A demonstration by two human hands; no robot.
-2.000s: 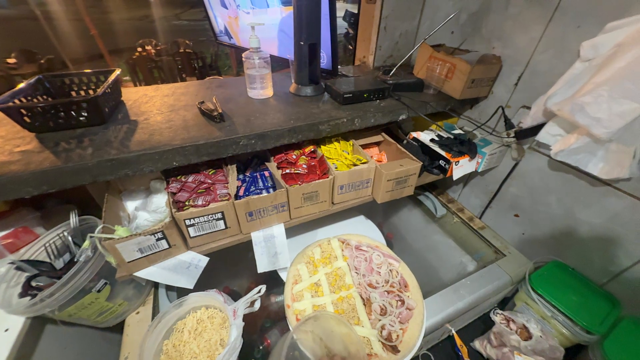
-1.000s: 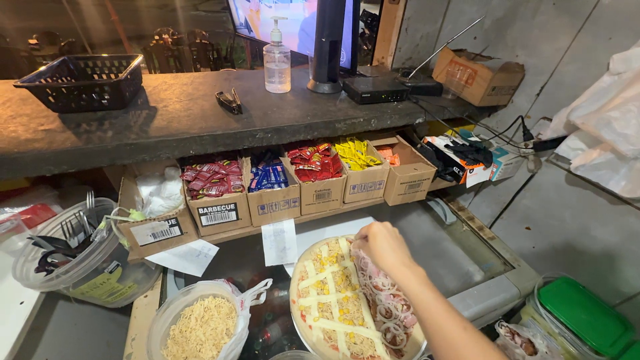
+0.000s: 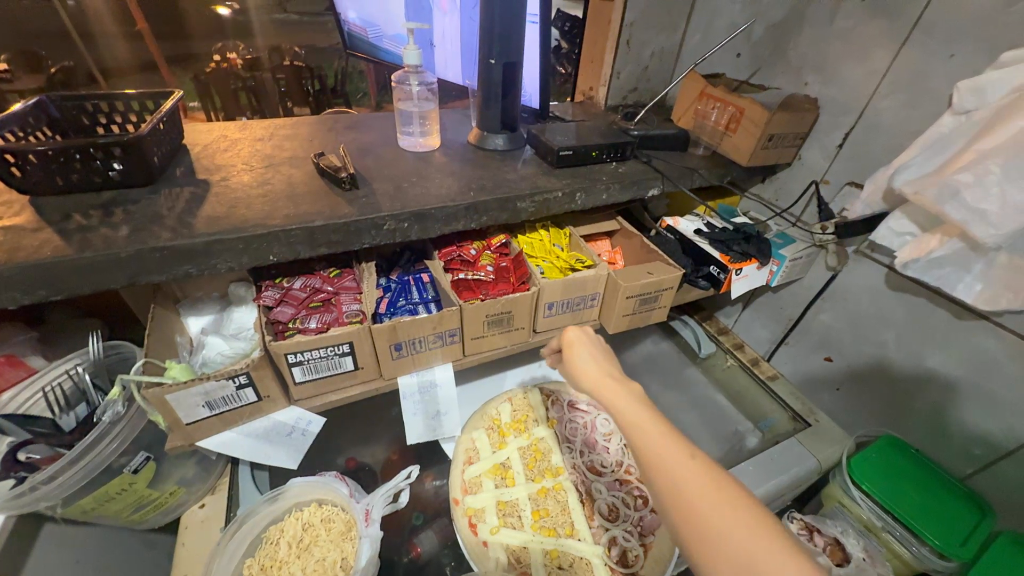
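Note:
My right hand (image 3: 588, 360) is just above the far edge of a round pizza (image 3: 520, 488), its back toward me and its fingers curled in. Whether anything is pinched inside it cannot be seen. The forearm crosses the pizza's right side. The left half bears shredded topping, corn and pale creamy strips in a lattice; the right half bears onion rings (image 3: 620, 504) over pinkish meat. Left of the pizza is a plastic tub (image 3: 232, 532) of pale shredded food (image 3: 308, 544), beside a plastic bag. My left hand is not in view.
Cardboard boxes of sauce sachets (image 3: 416, 344) line the shelf under a dark counter (image 3: 264, 192). A pump bottle (image 3: 416, 112) and a black basket (image 3: 88, 144) stand above. Left is a tub with forks (image 3: 136, 472); right, a green-lidded container (image 3: 920, 496). Paper slips (image 3: 428, 404) hang nearby.
Two seconds ago no hand showed. One second ago my right hand was over the pizza's upper middle; now it is farther away, near the far edge.

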